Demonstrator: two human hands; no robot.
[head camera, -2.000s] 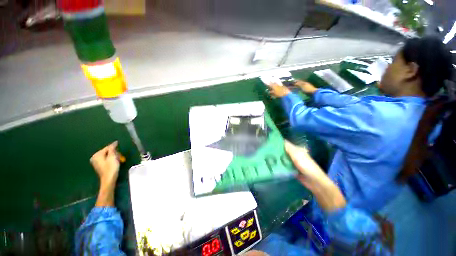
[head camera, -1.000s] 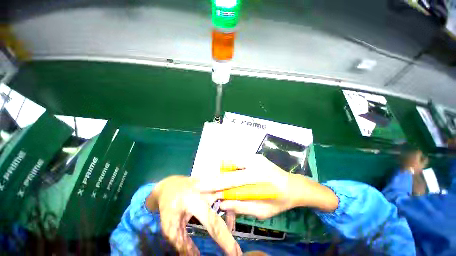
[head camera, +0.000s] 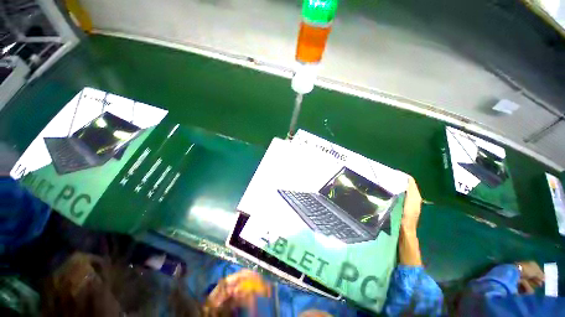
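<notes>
A white and green tablet PC box (head camera: 341, 217) lies over the scale, its lid picture facing up. The scale's white platform (head camera: 261, 176) shows past the box's left edge. Its dark front strip (head camera: 266, 257) is partly covered by the box, and no digits can be read. My right hand (head camera: 409, 213) holds the box's right edge. My left hand (head camera: 238, 292) is low at the bottom edge, blurred, in front of the scale and away from the box; orange covers show on its fingertips. Its finger pose is unclear.
A stack of boxes (head camera: 93, 139) stands left of the scale. The signal tower light (head camera: 311, 43) rises behind the scale. Another box (head camera: 480, 170) lies on the green conveyor (head camera: 217, 86) at right. Another person's hand (head camera: 531, 277) is at lower right.
My hands were together over the box and have parted. My right hand is now at the box's right edge, my left lower down. The view has shifted, showing more of the left stack.
</notes>
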